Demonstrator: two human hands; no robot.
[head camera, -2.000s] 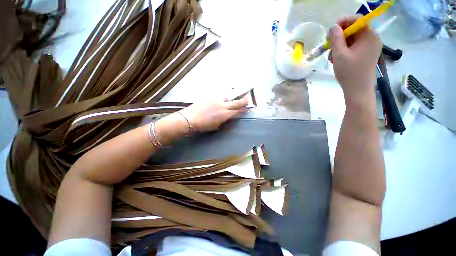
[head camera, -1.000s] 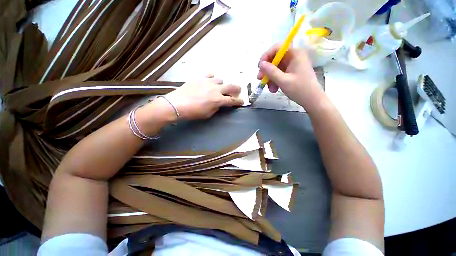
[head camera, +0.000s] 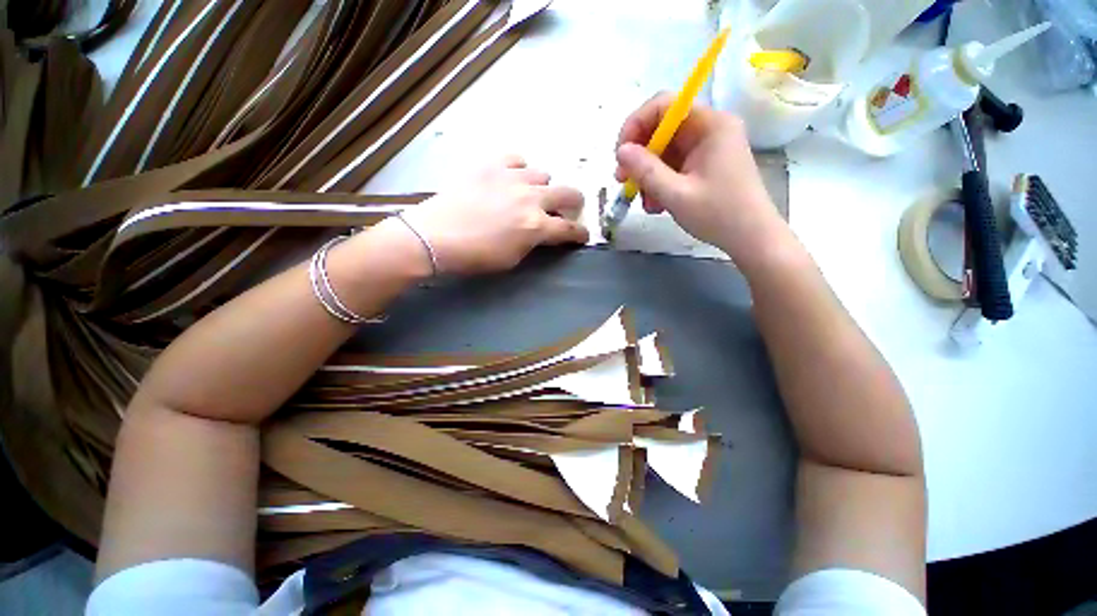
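Note:
My left hand (head camera: 499, 223) lies flat with its fingers on the end of one brown leather strap (head camera: 277, 213), pressing it down at the board's back edge. The strap's tip is mostly hidden by the fingers. My right hand (head camera: 692, 169) holds the yellow glue brush (head camera: 686, 102) like a pen. Its bristles touch down at the strap end, just right of my left fingertips. Other straps with white flared ends (head camera: 598, 475) lie on the dark grey work board (head camera: 722, 337) nearer to me.
A large strap bundle (head camera: 72, 241) fills the left. At upper right are the white glue pot (head camera: 770, 114) with another yellow brush, a glue bottle (head camera: 908, 106), masking tape (head camera: 926, 247), a black-handled tool (head camera: 984, 247) and a wire brush (head camera: 1044, 223).
My right hand has come down from the glue pot with the brush to the strap end. The brush has since shifted slightly along it. My left hand stays on the strap.

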